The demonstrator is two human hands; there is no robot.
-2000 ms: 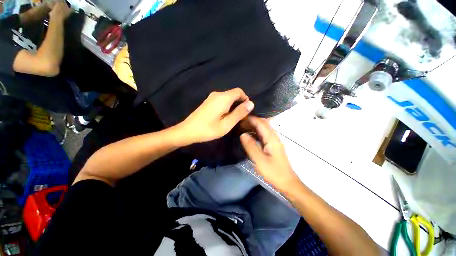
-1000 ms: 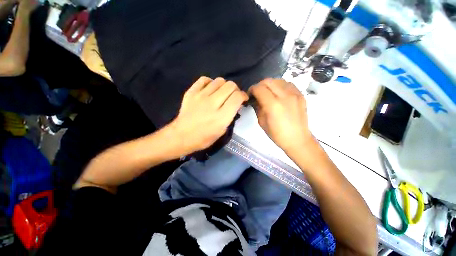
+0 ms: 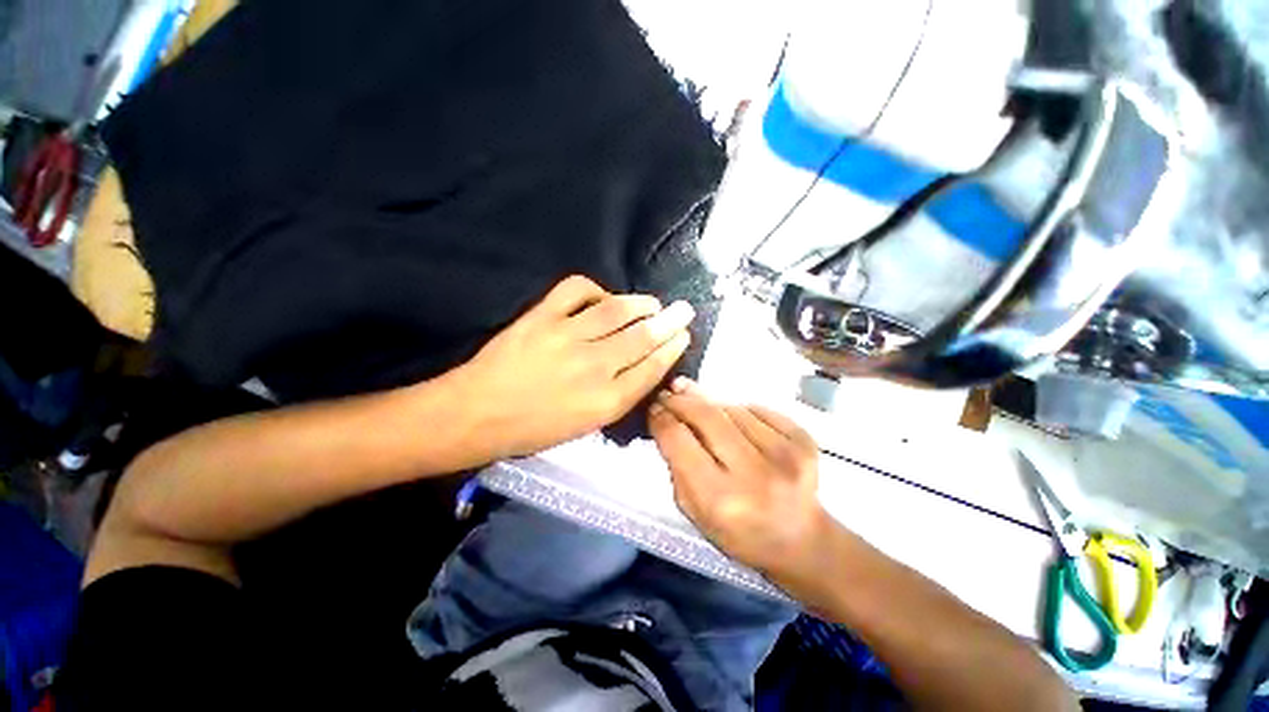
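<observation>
A large black fabric panel (image 3: 376, 167) with a frayed right edge lies on the white sewing table and reaches to the needle area of the machine (image 3: 891, 181). My left hand (image 3: 585, 355) lies on the panel's front part, fingers bent, holding the cloth near its edge. My right hand (image 3: 738, 466) is just to the right and nearer me, its thumb and fingertips pinching the cloth's edge. The presser foot area (image 3: 738, 285) is just beyond my fingers. A large shiny curved metal bar (image 3: 1030, 306) covers part of the machine head.
Green-handled scissors (image 3: 1079, 612) and yellow-handled scissors (image 3: 1124, 577) lie at the right. Red-handled scissors (image 3: 49, 188) lie far left. A tan table edge (image 3: 112, 264) is at left. A scale strip (image 3: 626, 526) runs along the front edge. Blue mesh (image 3: 849, 661) shows below the table.
The view has shifted and turned. The cloth and both hands sit closer to the presser foot, and the cloth spreads further left in view. The curved metal bar now crosses the machine head.
</observation>
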